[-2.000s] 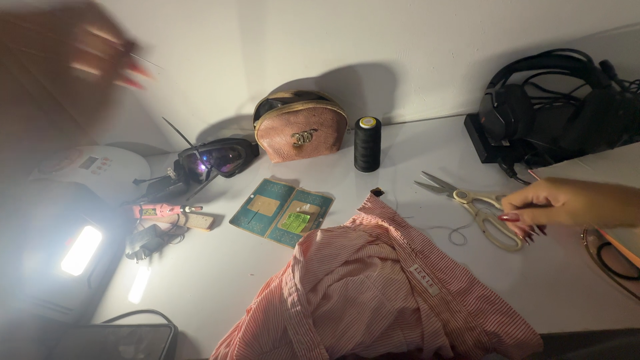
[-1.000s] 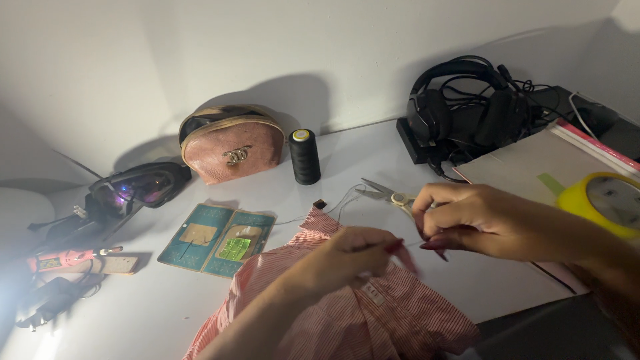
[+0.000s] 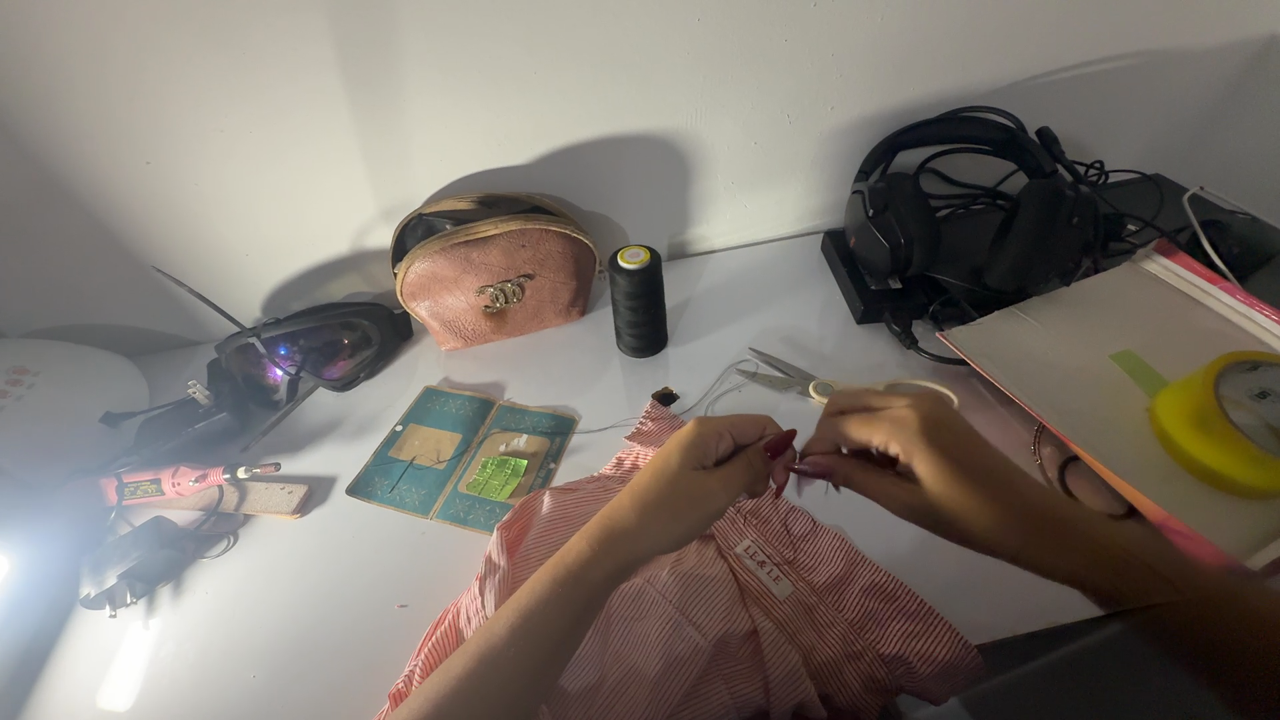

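Observation:
My left hand (image 3: 715, 470) and my right hand (image 3: 885, 450) meet fingertip to fingertip above a red-and-white striped garment (image 3: 640, 620). Both are pinched closed, and a fine strand seems to lie between them, too small to tell clearly. Behind my right hand are scissors (image 3: 800, 378) with cream handles, their blades slightly apart. Thin dark thread (image 3: 710, 385) loops on the table beside the blades and runs left toward an unfolded teal needle card (image 3: 430, 450). A spool of black thread (image 3: 638, 305) stands upright beyond the garment.
At the back stands a pink pouch (image 3: 500, 275). Dark goggles (image 3: 320, 345), a pink rotary nail tool (image 3: 180, 482) and a black power adapter (image 3: 135, 560) lie left. On the right are a black headset (image 3: 950, 200), a board (image 3: 1090, 330) and a yellow tape roll (image 3: 1225, 425). A bright light shines at far left.
My left hand has come down from the upper left to meet my right hand over the garment. My right hand has let go of the scissors. The view has shifted to the right.

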